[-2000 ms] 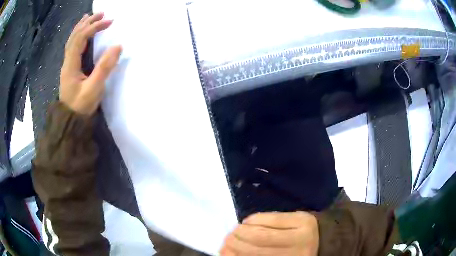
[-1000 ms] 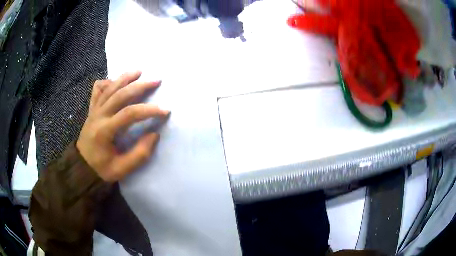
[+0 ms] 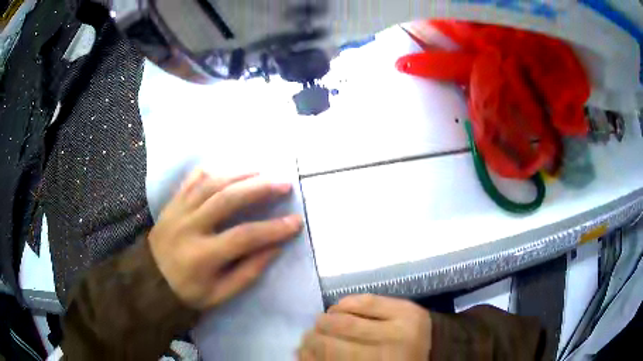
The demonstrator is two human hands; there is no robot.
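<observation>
A pale grey-white lining piece (image 3: 247,317) lies over the table from below the machine head down past the front edge. A thin dark edge runs along its right side. My left hand (image 3: 218,240) lies on it, fingers a little apart, pointing right to its right edge. My right hand (image 3: 366,328) is at the table's front edge, fingers curled over the lining's lower right edge. The presser foot (image 3: 311,100) is above both hands, in bright glare, over the lining's upper part. Dark shell fabric (image 3: 99,148) lies to the left.
The sewing machine head (image 3: 225,32) spans the top. Right of the needle lie a red bag (image 3: 522,99), a green scissors handle (image 3: 504,201) partly under it, a grey-green wad (image 3: 578,166) and metal hardware (image 3: 605,125). The ruler strip (image 3: 451,271) follows the front edge; cut pieces hang below right.
The view has tilted up, showing the machine head and red bag. My left hand has moved right and down to the lining's edge. My right hand, out of view one second ago, is visible again.
</observation>
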